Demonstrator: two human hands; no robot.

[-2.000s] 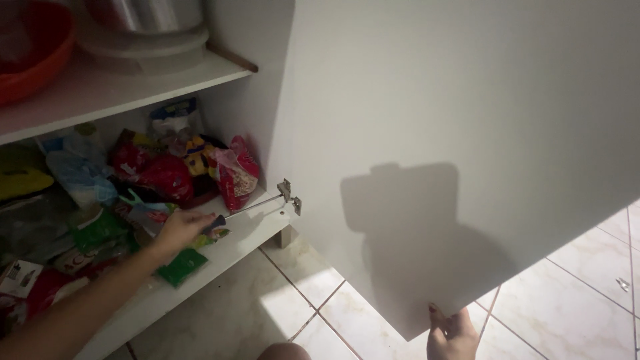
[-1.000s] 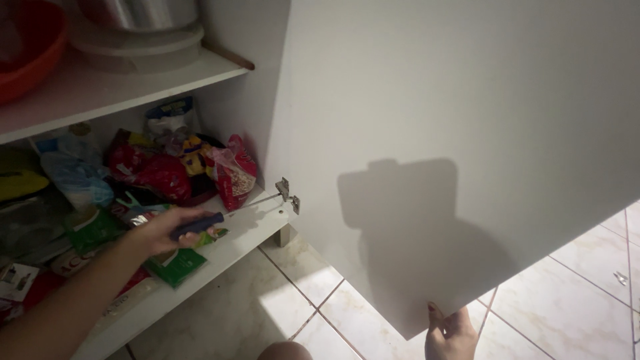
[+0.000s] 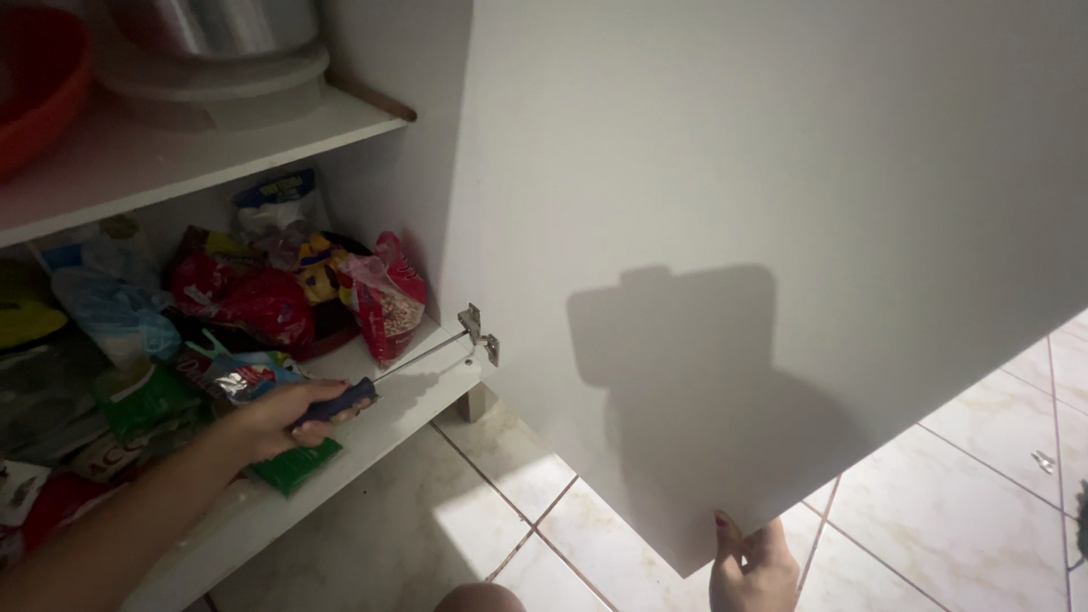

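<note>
My left hand (image 3: pixel 293 416) is closed around the dark blue handle of a screwdriver (image 3: pixel 340 403). The screwdriver's thin shaft slants up to the right, and its tip is at a metal cabinet hinge (image 3: pixel 478 331) low at the inner corner of the cupboard. The hinge sits between the cupboard's side panel and a large white cabinet door (image 3: pixel 680 212), which stands swung out. My right hand (image 3: pixel 752 561) grips the bottom edge of the door near its lower corner, thumb on the near face. A shadow falls across the door.
Food packets (image 3: pixel 246 297) crowd the bottom shelf (image 3: pixel 425 395) around my left forearm. The upper shelf (image 3: pixel 255 157) bears a red bowl (image 3: pixel 38 85) and a metal pot (image 3: pixel 221 25) on a plastic container. A small metal piece (image 3: pixel 1043 461) lies on the floor tiles at the right.
My left hand has shifted its hold on the screwdriver, whose blue handle shows more than two seconds ago. My right hand and the door have stayed in place.
</note>
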